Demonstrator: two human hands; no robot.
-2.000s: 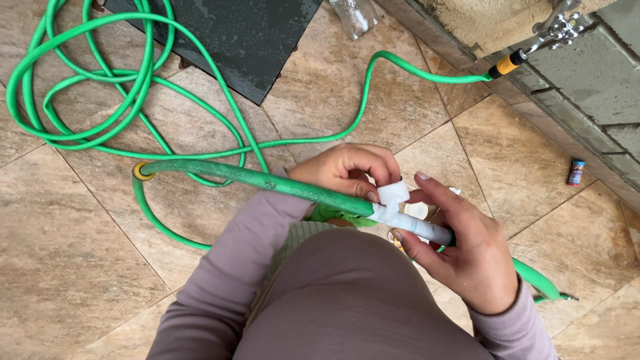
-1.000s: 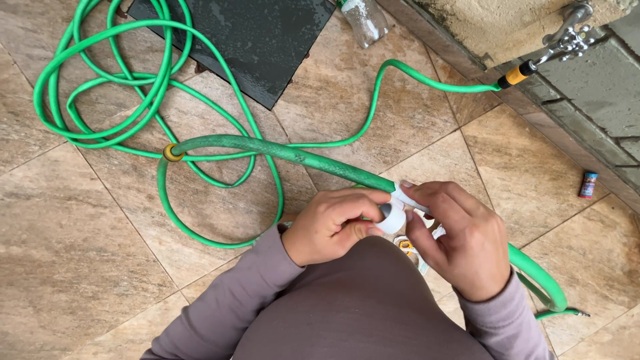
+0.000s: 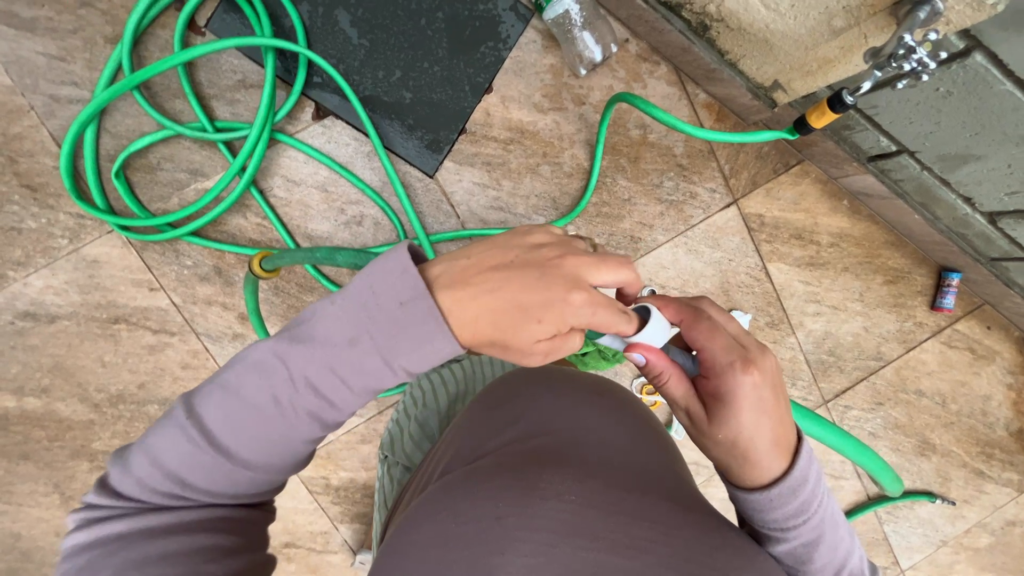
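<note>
A white plastic pipe tee fitting [image 3: 654, 326] faces up with its round opening between my hands. My right hand [image 3: 716, 376] grips it with thumb and fingers. My left hand [image 3: 536, 296] reaches over from the left, its index fingertip at the opening. A grey pipe piece [image 3: 682, 360] shows beneath my right fingers. The thick green hose [image 3: 320, 257] runs from a yellow ring connector [image 3: 262, 265] under my left wrist, and a thick green hose section [image 3: 848, 448] emerges beyond my right hand. The joint at the tee is mostly hidden by my fingers.
Thin green hose [image 3: 272, 132] lies coiled on the tiles, leading to a yellow-black connector [image 3: 824, 112] at a metal tap [image 3: 904, 56]. A dark slab [image 3: 384, 80], a clear plastic bottle [image 3: 580, 36], a small blue-red cylinder [image 3: 946, 292] and a green cloth [image 3: 596, 357] lie around.
My left hand has turned over and moved right, its index finger now at the fitting's opening. My right hand has shifted lower around the fitting.
</note>
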